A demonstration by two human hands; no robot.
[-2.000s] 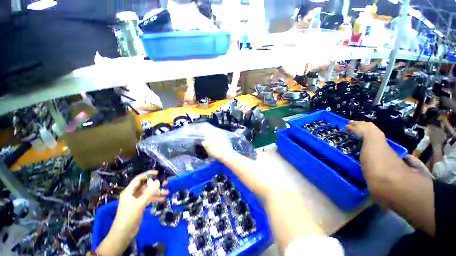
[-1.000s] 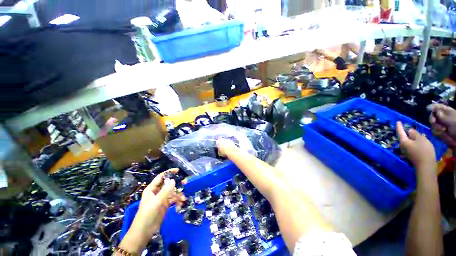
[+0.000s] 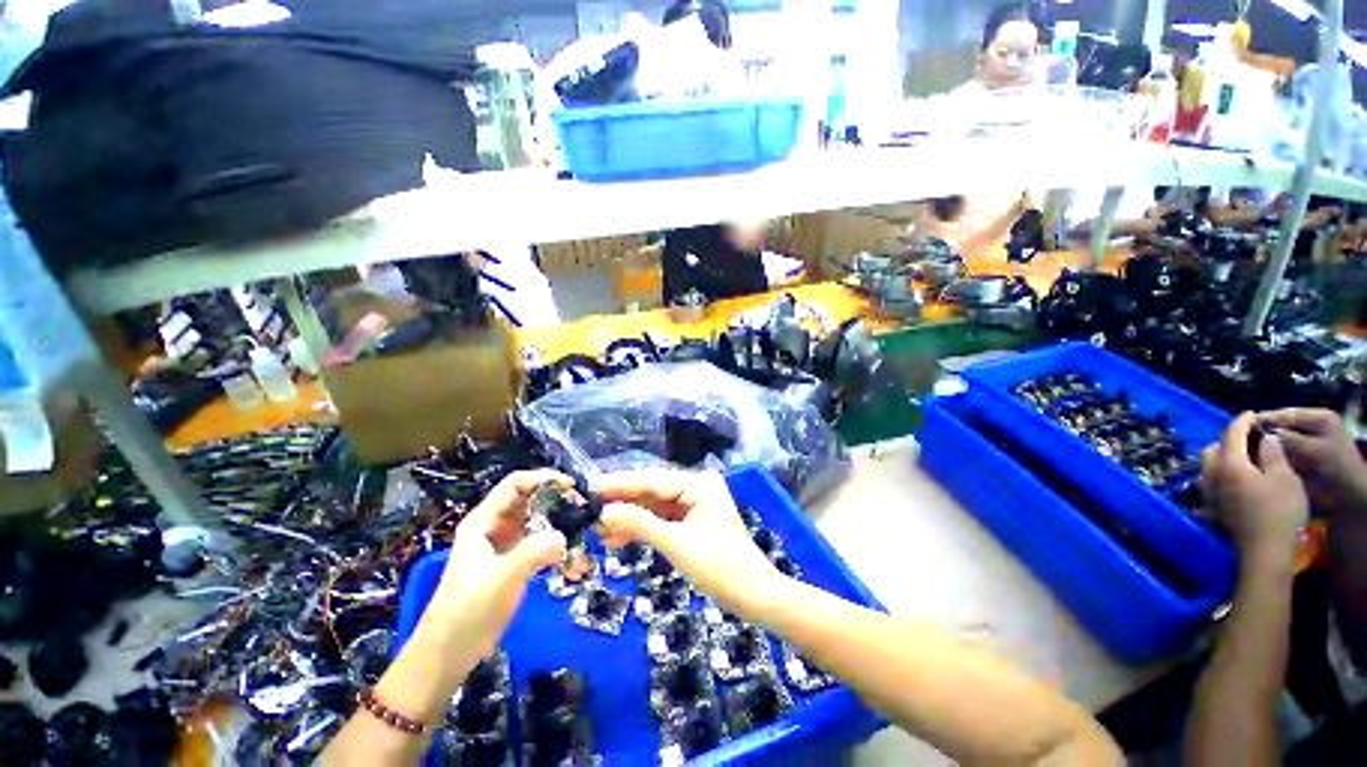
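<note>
A small camera module (image 3: pixel 552 505) with a silvery square base is held up in the fingertips of my left hand (image 3: pixel 492 562), above the blue tray. My right hand (image 3: pixel 675 525) meets it from the right, its fingertips at a small dark round piece (image 3: pixel 579 519) against the module; whether the two are joined I cannot tell. The blue plastic tray (image 3: pixel 577 679) below holds several modules in rows with black round centres. A crumpled clear plastic bag (image 3: pixel 675 420) with dark contents lies just behind the tray.
Tangled cable leads (image 3: pixel 308 599) are heaped at left, a cardboard box (image 3: pixel 424 393) behind them. Stacked blue trays (image 3: pixel 1057 547) stand at right, with a neighbour's hands (image 3: pixel 1267 477) beside them. A white shelf (image 3: pixel 450 225) crosses above, carrying a light-blue bin (image 3: pixel 682 140). Black housings (image 3: pixel 1169 300) lie far right.
My right hand has come back from the plastic bag to my left hand, and both now meet at the module. The neighbour's hands have come together. The view has shifted.
</note>
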